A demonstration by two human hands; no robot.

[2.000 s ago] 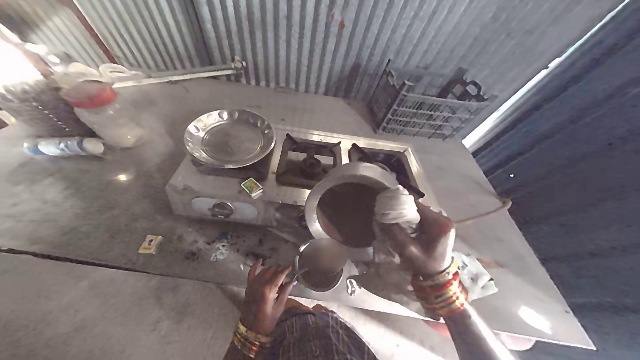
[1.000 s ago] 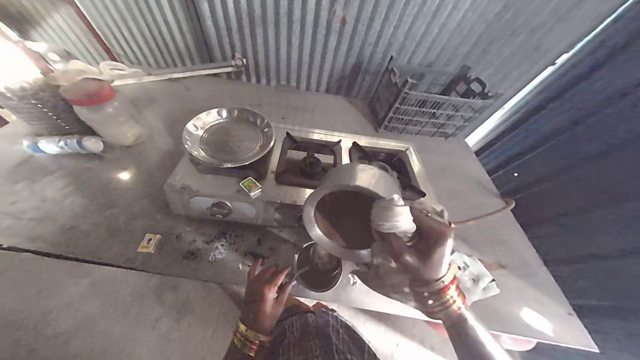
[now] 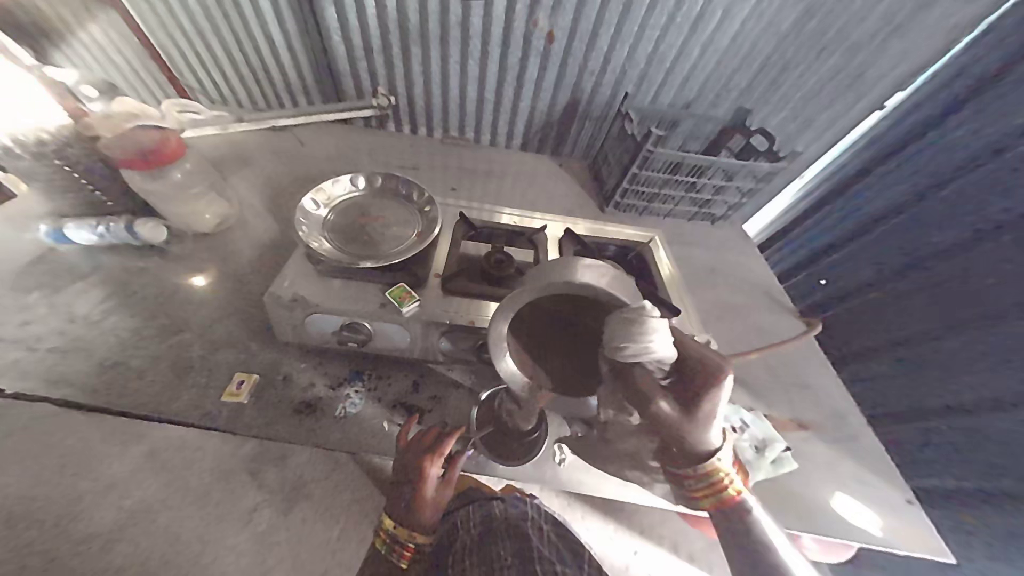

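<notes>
My right hand (image 3: 680, 392) grips the rim of a metal pot (image 3: 512, 328) through a folded white cloth (image 3: 640, 336). The pot is tilted toward me and holds dark brown liquid (image 3: 564, 344). A brownish stream runs from its lip into a smaller round metal vessel (image 3: 512, 456) standing near the counter's front edge. My left hand (image 3: 428, 464) is at the left side of this vessel, its fingers around what seems to be a thin handle at the rim. Both wrists wear bangles.
A gas stove (image 3: 448, 312) bears a shiny steel plate (image 3: 368, 220) and a small green matchbox (image 3: 402, 298). A red-lidded jar (image 3: 176, 184) and a plastic crate (image 3: 680, 184) stand farther back. A small yellowish packet (image 3: 240, 387) and a crumpled sheet (image 3: 760, 444) lie on the counter.
My right hand has tipped the pot further and moved it a little left and toward me. A stream into the small vessel shows more plainly now. My left hand has stayed beside that vessel.
</notes>
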